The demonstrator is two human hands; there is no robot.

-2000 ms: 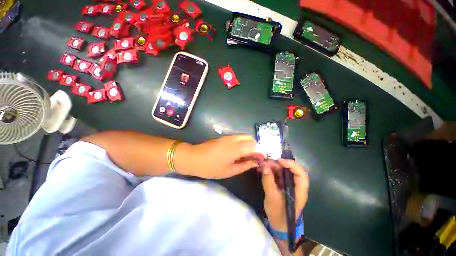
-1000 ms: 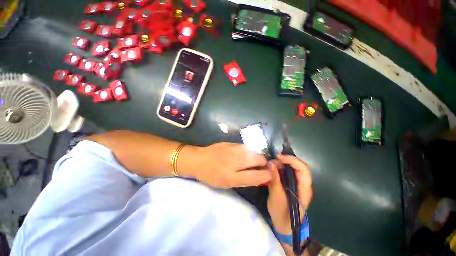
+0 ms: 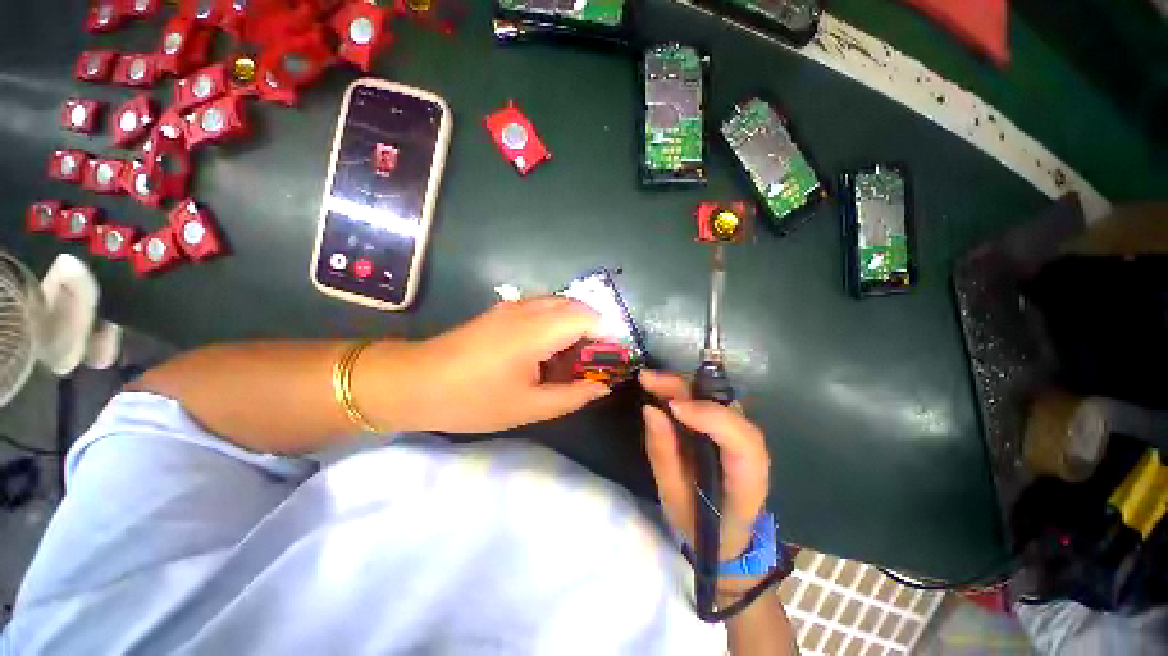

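Note:
My left hand (image 3: 512, 365) holds a small device board assembly (image 3: 608, 308), its upper face bright white with glare, with a red component (image 3: 602, 360) at its lower end beside my fingers. My right hand (image 3: 711, 449) holds a black soldering iron (image 3: 712, 385). Its metal tip points up the bench, near a loose red component with a yellow round centre (image 3: 725, 223). The iron's tip is apart from the held device. My right fingertips are close to the device's lower corner; whether they touch it is unclear.
A smartphone (image 3: 381, 192) lies left of centre, with many red components (image 3: 192, 231) beyond it. Another red component (image 3: 516, 136) lies alone. Several device boards (image 3: 879, 231) lie ahead and right. A fan (image 3: 64, 308) is left, a white grid tray (image 3: 852, 602) low right, a dark speckled plate (image 3: 999, 372) right.
The view has shifted, so bench items sit further left and higher. My left hand has turned the device, and a red component now shows at its lower end. The iron stays in my right hand.

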